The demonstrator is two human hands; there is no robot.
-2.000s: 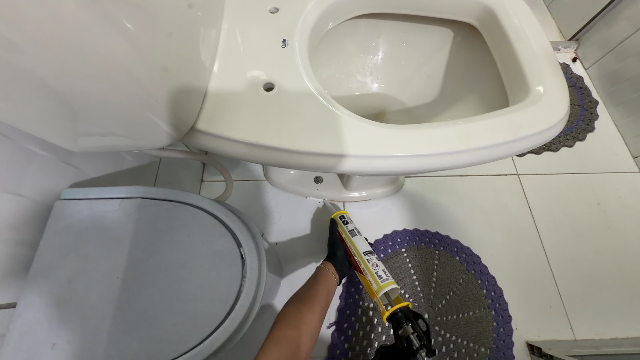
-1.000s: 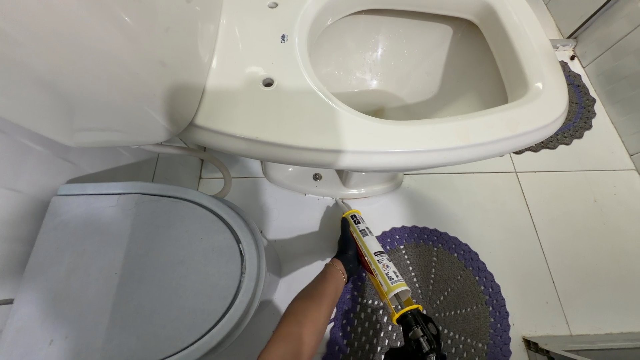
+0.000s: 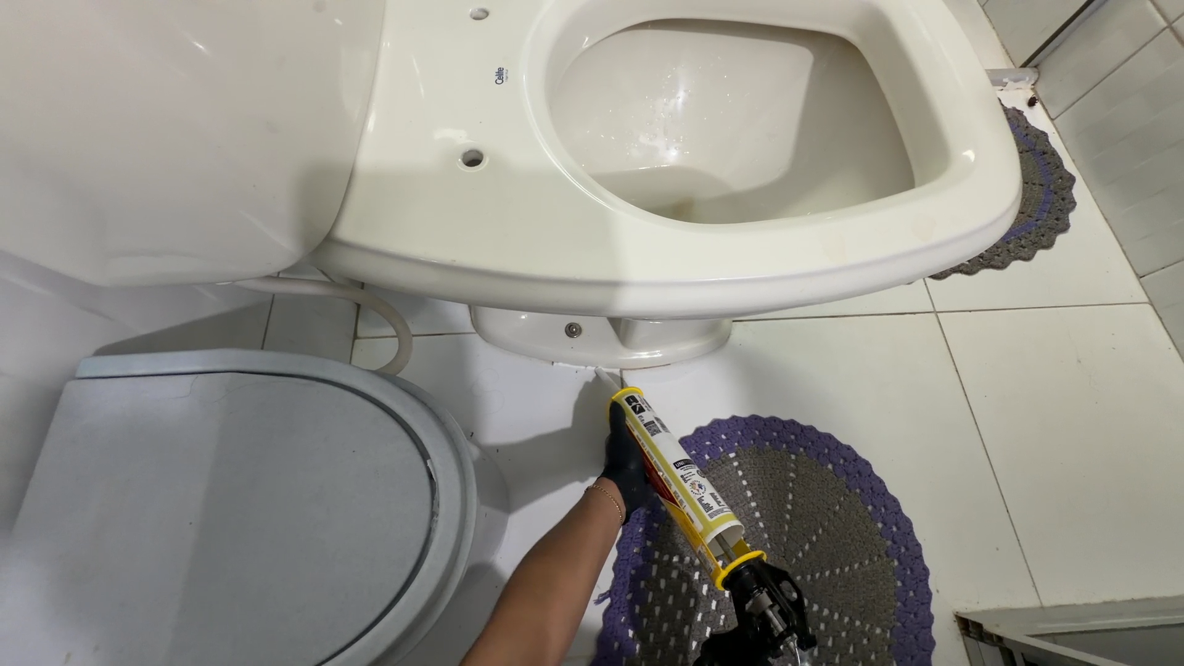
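Observation:
A caulking gun with a sealant cartridge [image 3: 684,476] lies slanted across the view, its pale nozzle tip at the near edge of the toilet's foot [image 3: 601,342], by the floor tiles. My left hand [image 3: 627,462], in a black glove, is wrapped around the front of the gun, just behind the nozzle. At the bottom edge my right hand [image 3: 726,647], dark-gloved and mostly cut off, is at the gun's black handle. The white ceramic toilet bowl [image 3: 786,245] stands above, without a seat, with a bolt [image 3: 573,330] in its foot. Whether sealant is flowing cannot be seen.
A grey lidded bin [image 3: 231,499] stands at the left, beside a bent pale hose [image 3: 398,324]. A round purple and grey crocheted mat [image 3: 795,499] lies beneath the gun. Another mat [image 3: 1045,203] is at the upper right. A metal-edged frame [image 3: 1073,620] is at the lower right.
The gun and my left hand have shifted slightly right along the toilet's foot compared with two seconds ago. Both hands keep their places on the gun.

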